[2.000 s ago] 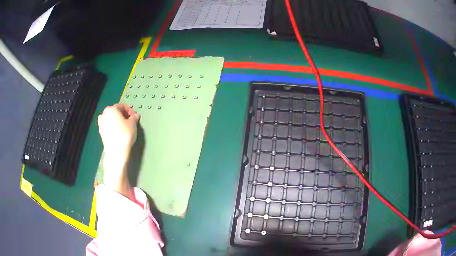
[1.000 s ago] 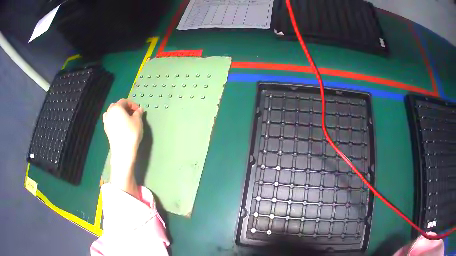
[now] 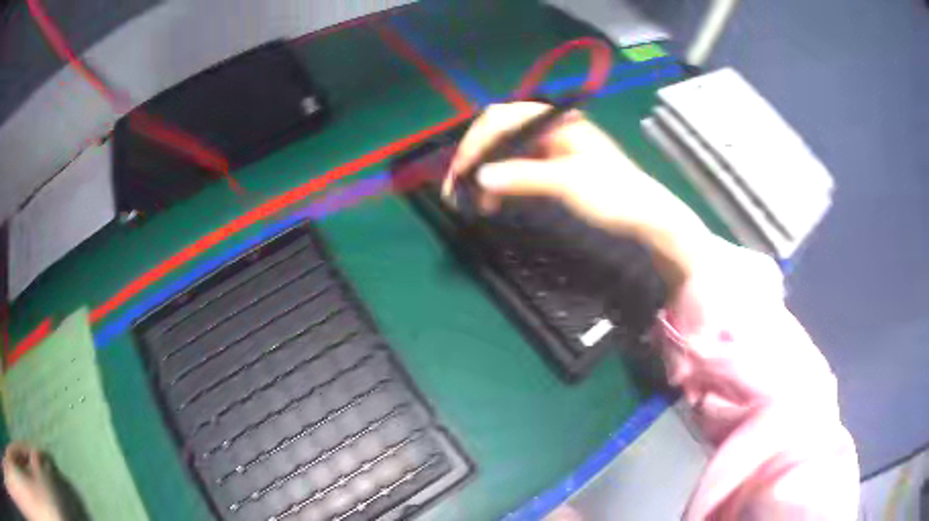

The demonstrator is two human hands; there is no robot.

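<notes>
My right hand (image 3: 550,168) holds a dark pen-shaped tool (image 3: 530,127) over the far end of the black pocketed tray stack (image 3: 581,346) at the right. The pen tip is blurred, and I cannot tell whether it bears a part. My left hand (image 3: 31,483) is cut off at the left edge, over the light green pad (image 3: 87,427) with its small dots; its fingertips are blurred. The centre black tray (image 3: 306,377) lies between the hands, with bright dots in some near pockets.
A red hose (image 3: 581,51) loops behind the pen. A black tray (image 3: 219,122) and a white printed sheet (image 3: 66,219) are at the rear left. A stack of white trays (image 3: 749,153) is at the far right. Red and blue tape (image 3: 275,204) crosses the mat.
The view has swung right. My right hand, formerly only a sleeve at the lower edge, now shows over the right trays with the pen. My left hand is now at the left edge.
</notes>
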